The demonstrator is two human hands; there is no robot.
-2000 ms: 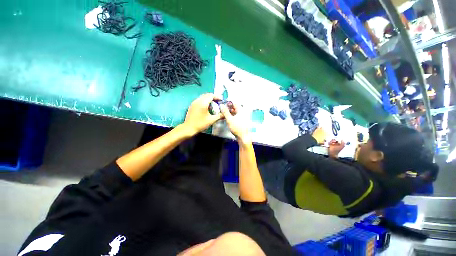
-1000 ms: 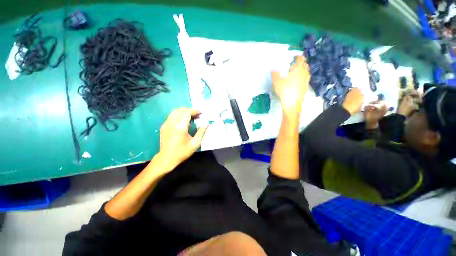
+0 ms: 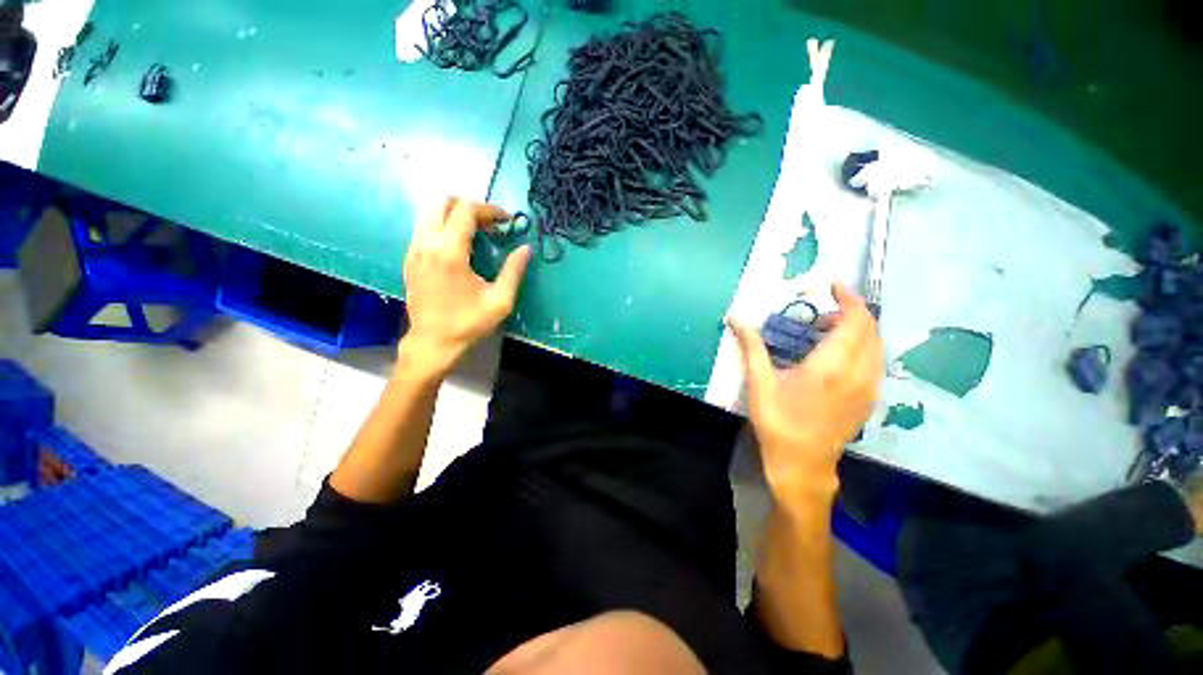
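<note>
A mini handbag [image 3: 792,335], dark navy with a small arched handle, is between the thumb and fingers of my right hand [image 3: 815,382], over the white sheet [image 3: 1016,264]. My left hand [image 3: 455,280] is over the green mat, thumb and fingers apart, at the lower left edge of the tangled black strap pile [image 3: 633,125]. A loose strap loop [image 3: 515,230] lies between its fingertips; I cannot tell if they touch it. The hammer [image 3: 879,244] lies on the sheet, its grip partly hidden behind my right hand.
A single mini handbag [image 3: 1090,368] and a navy handbag pile [image 3: 1168,336] are at the right. A small strap bunch [image 3: 472,33] is at the top. A small dark item [image 3: 156,83] lies far left. A neighbour's sleeve [image 3: 1055,567] is lower right. Blue crates [image 3: 119,541] stand lower left.
The view has turned left. My right hand has come back from beside the handbag pile and now holds a mini handbag. My left hand has moved left from the sheet's edge to the strap pile.
</note>
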